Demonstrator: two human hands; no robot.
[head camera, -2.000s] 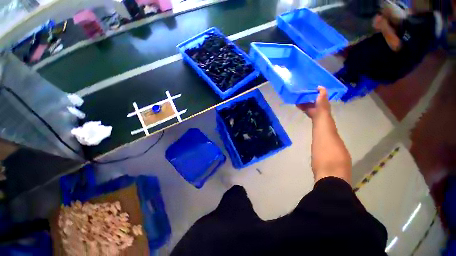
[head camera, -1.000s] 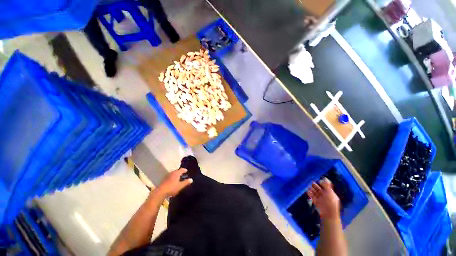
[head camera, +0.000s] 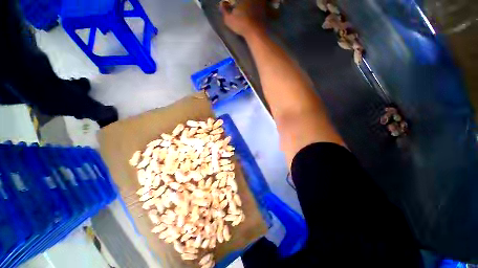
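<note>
My right hand (head camera: 245, 17) is over the dark bench at the top edge, partly cut off and blurred. A small pale piece shows by its fingertips; I cannot tell if the hand grips it. Small beige-pink parts (head camera: 343, 32) lie in a loose line on the bench, with a smaller cluster (head camera: 393, 121) further down. Below the bench, many pale beige parts (head camera: 188, 183) lie heaped on a brown cardboard sheet (head camera: 120, 136) over a blue crate. My left hand is out of view.
A shallow blue crate (head camera: 220, 82) with dark parts is beside the bench edge. A blue stool (head camera: 107, 31) stands upper left, near a person's dark-clothed leg (head camera: 57, 94). Stacked blue crates (head camera: 52, 193) are at left. Shiny clear film (head camera: 440, 78) is at right.
The view has swung left along the bench, closer to the beige heap. My right hand has left the crate of black parts and reaches over the bench. My left hand has gone out of view.
</note>
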